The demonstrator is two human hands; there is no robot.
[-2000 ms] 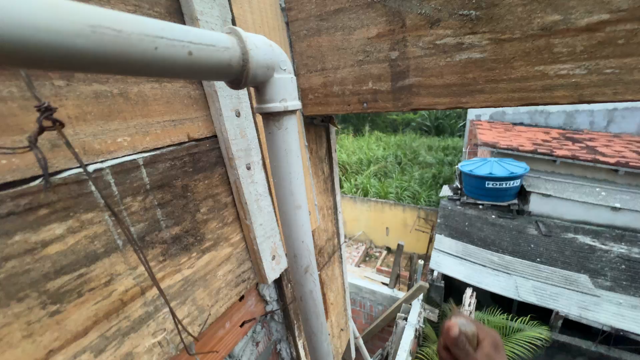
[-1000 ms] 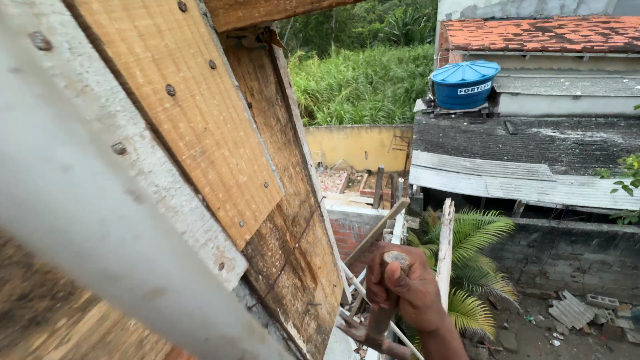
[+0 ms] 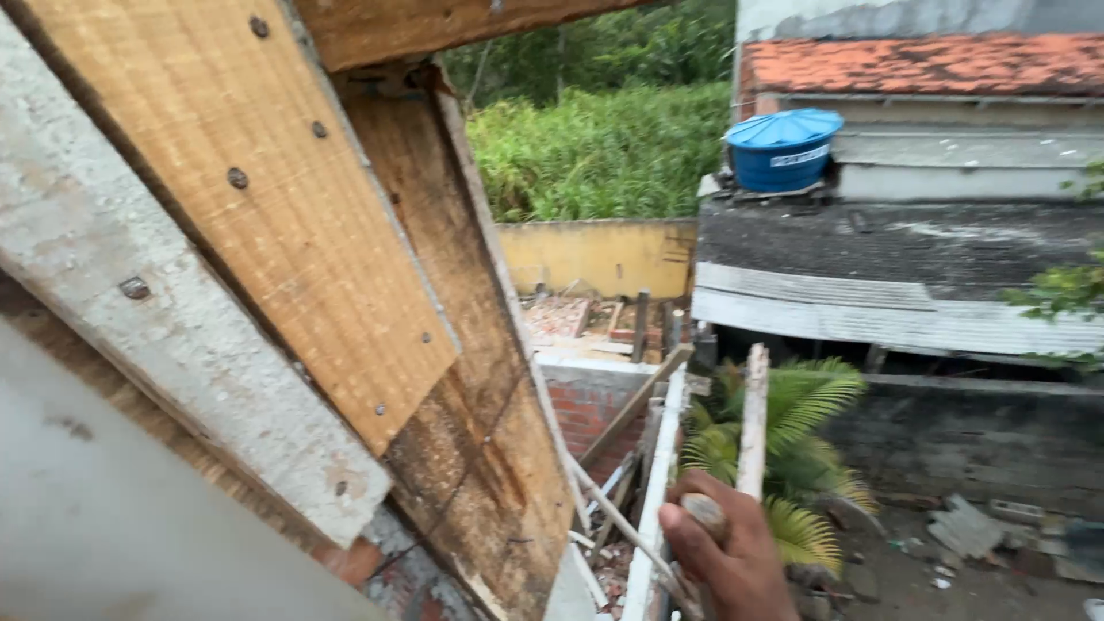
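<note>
My right hand (image 3: 729,552) is at the lower right of centre, closed around a rounded wooden handle (image 3: 705,516), whose butt end points up at the camera. The rest of the held thing is mostly hidden by the hand, so its kind cannot be told. To the hand's left, apart from it, a light wooden board (image 3: 259,207) with nail heads is fixed over a stained plywood panel (image 3: 509,483). A whitish weathered batten (image 3: 147,259) runs beside that board. My left hand is out of view.
A blurred grey pipe (image 3: 112,509) fills the lower left, close to the camera. An upright weathered wood strip (image 3: 753,423) stands just beyond my hand. Far below are a brick wall (image 3: 595,418), palm fronds (image 3: 802,405) and rubble; a blue water tank (image 3: 783,151) sits on a roof.
The view has swung down along the boards. My right hand, only partly seen at the bottom edge two seconds ago, now shows more fully with the handle in its grip.
</note>
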